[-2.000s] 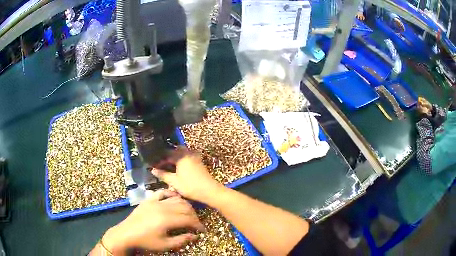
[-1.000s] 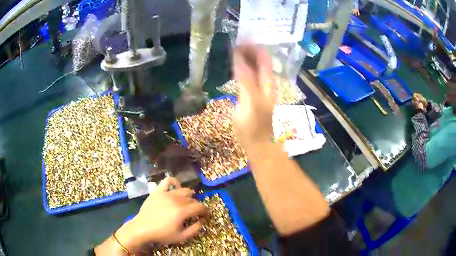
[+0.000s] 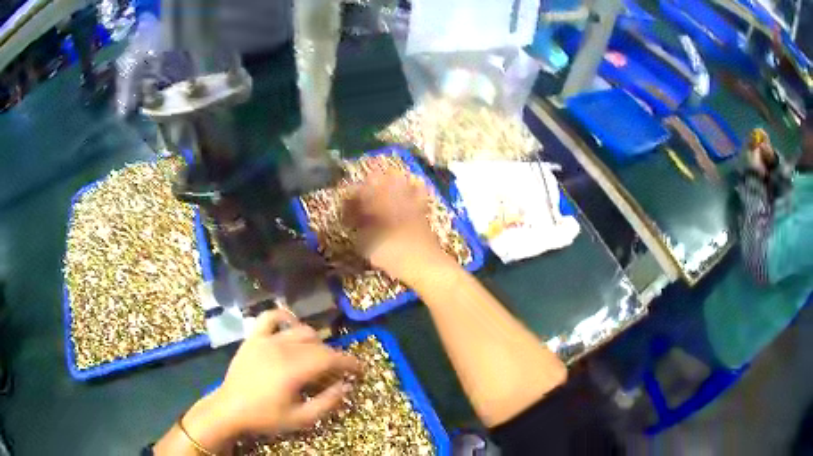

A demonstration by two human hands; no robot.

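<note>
My left hand is at the press fixture, above the near tray of gold-silver pieces. Its fingers are curled and its fingertips meet the fixture; whether they pinch a part is too small to tell. My right hand is blurred over the right tray of copper-toned parts. Its fingertips are not clear. The dark bench press stands between the rear trays. The left tray is filled with small brass parts. A pale metal plate lies left of the fixture.
The wrapped press lever stands right of the column. A clear plastic parts bag lies behind the right tray. A white printed packet is to its right. The bench edge runs at the right. A person sits beyond, near blue trays.
My right hand went from the fixture up past the lever's right side, then down over the right tray. My left hand stayed at the fixture. The view has shifted slightly.
</note>
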